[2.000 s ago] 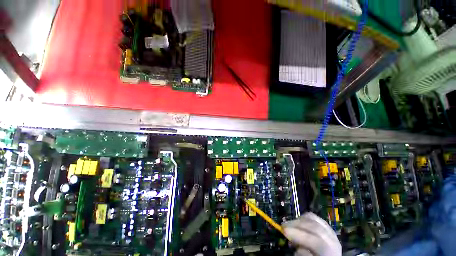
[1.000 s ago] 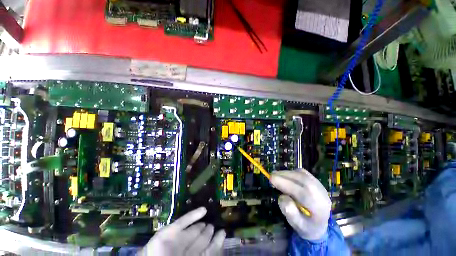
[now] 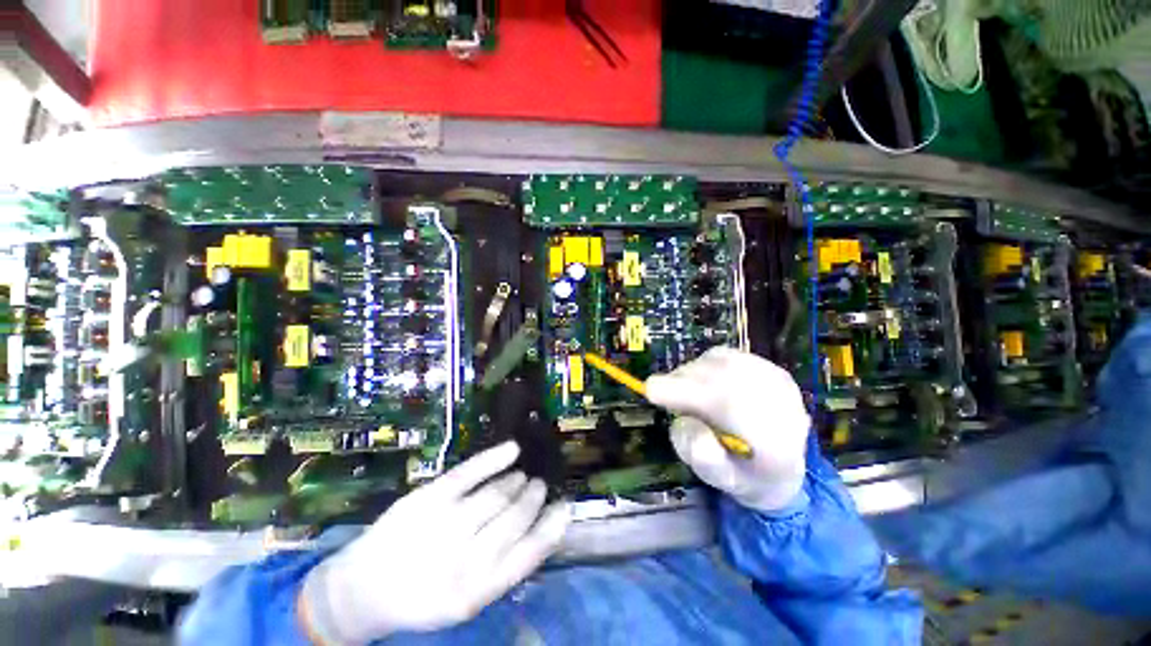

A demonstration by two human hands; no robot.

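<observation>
My right hand point(image 3: 738, 423), in a white glove, grips a thin yellow stick point(image 3: 619, 375). The stick's tip points at a yellow block point(image 3: 577, 372) near the lower left of the middle circuit board point(image 3: 612, 341); I cannot tell whether it touches. My left hand point(image 3: 442, 543), also gloved in white, holds nothing, with its fingers apart. It lies over the near conveyor rail and pallet edge, between the middle board and the left circuit board point(image 3: 335, 379). A green panel board point(image 3: 610, 201) lies along the middle board's far edge.
More populated boards point(image 3: 858, 309) stand in a row to the right, and one at the far left. A metal rail point(image 3: 505, 149) runs behind them. Beyond are a red mat point(image 3: 379, 76), a sample assembly and dark tweezers point(image 3: 600, 32). A coiled blue cord point(image 3: 804, 101) hangs down. A blue-sleeved person is at right.
The view has shifted, so the boards sit higher in the picture. The stick's tip has moved from the round capacitors down to the lower yellow block. My left hand has come further into view.
</observation>
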